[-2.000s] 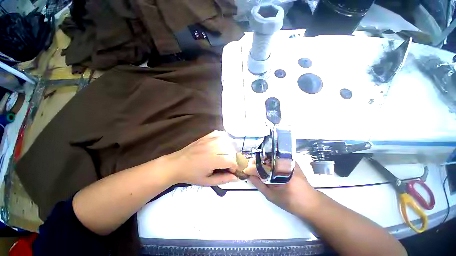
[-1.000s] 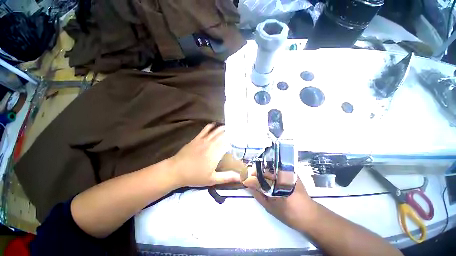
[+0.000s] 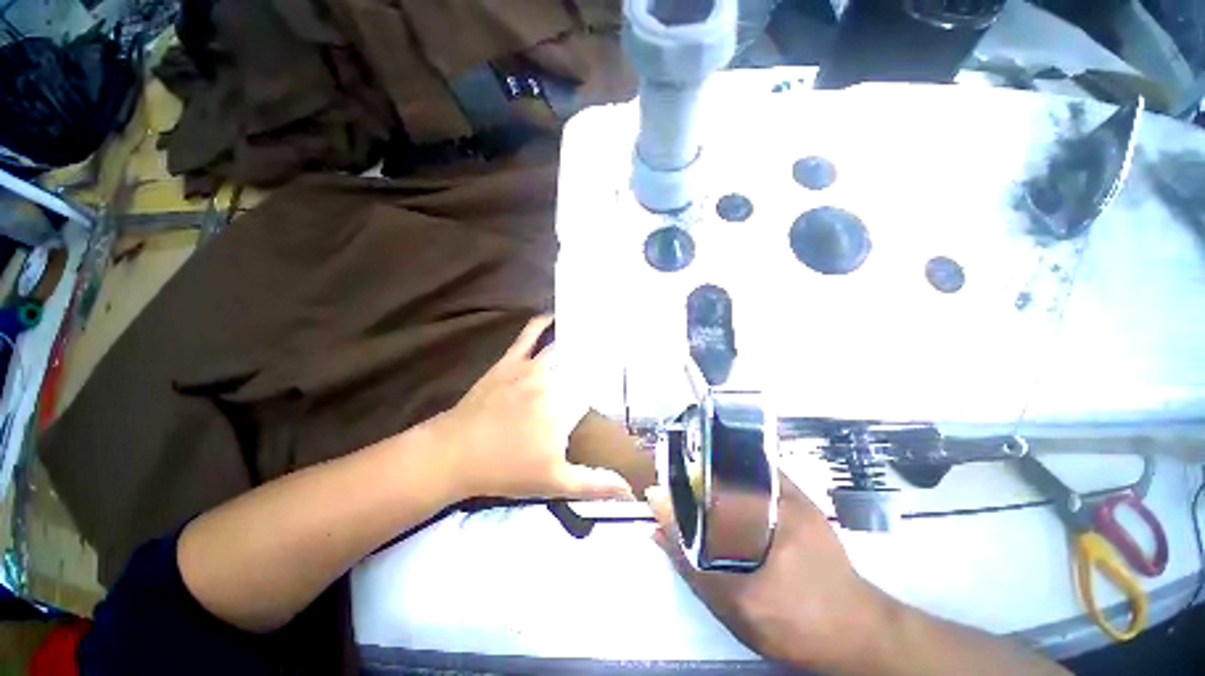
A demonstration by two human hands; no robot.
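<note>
A wide brown garment panel lies under the white sewing machine head and spreads to the left. My left hand lies on the panel beside the needle area, fingers spread and thumb towards the right. My right hand is behind the shiny metal guard, its fingertips at the panel's front edge; the guard hides part of its fingers, so its grip is unclear. A small piece of the brown cloth shows between the hands. The needle and presser foot are mostly hidden.
Scissors with red and yellow handles lie at the right. A crumpled brown pile with a dark strip is behind the panel. A pale upright cylinder stands on the machine head. A dark cylinder is behind it. Black plastic is at the far left.
My left hand has gone from closed fingers near the needle to lying spread on the cloth. My right hand has moved slightly down. The machine head appears larger and shifted as the view moved.
</note>
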